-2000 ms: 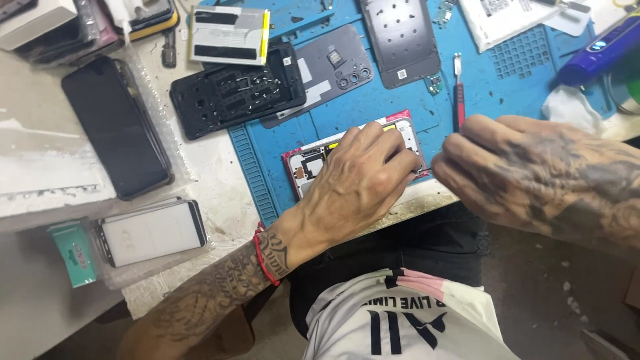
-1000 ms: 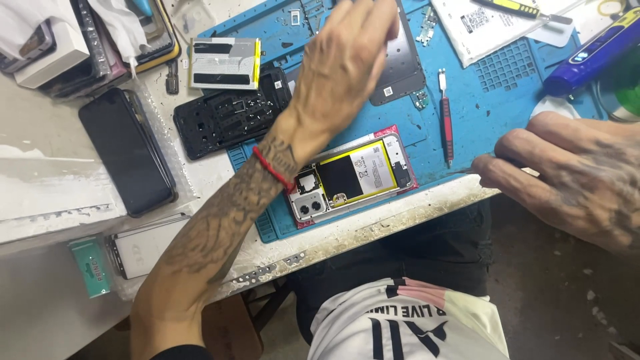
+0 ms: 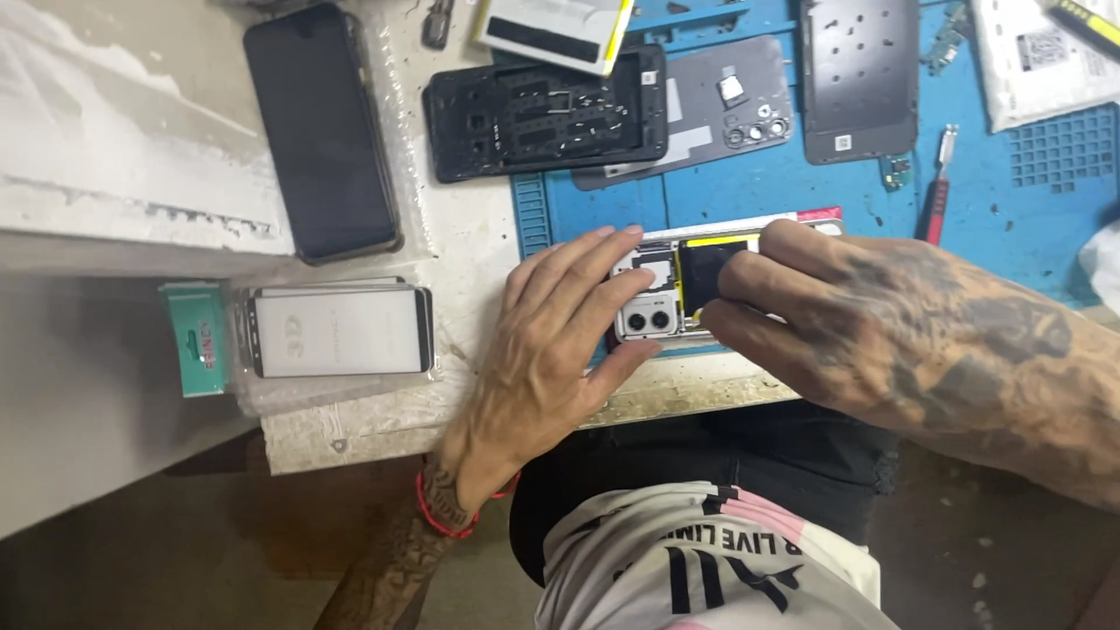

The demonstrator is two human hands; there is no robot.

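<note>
An opened smartphone [image 3: 652,317] lies sideways at the front edge of the blue work mat [image 3: 726,194], its camera lenses, inner parts and a yellow-edged battery [image 3: 707,273] facing up. From the left, my left hand [image 3: 560,341] rests with its fingertips and thumb on the camera end of the phone. My right hand [image 3: 809,302] is over the battery and the other end, fingers curled down. A small metallic thing shows at its fingertips, too unclear to name. A tool with a red handle [image 3: 936,206] lies on the mat beyond my right hand.
Behind the phone lie a black phone frame [image 3: 547,114], a grey back cover [image 3: 757,70], a dark perforated plate [image 3: 857,79] and a loose battery [image 3: 560,26]. At left are a dark-screened phone [image 3: 322,131] and packaged screen glass [image 3: 341,332]. The worn table edge [image 3: 525,420] runs in front.
My left hand has come back from the far side of the mat to the phone's camera end. My right hand has moved left from the table's right side onto the phone.
</note>
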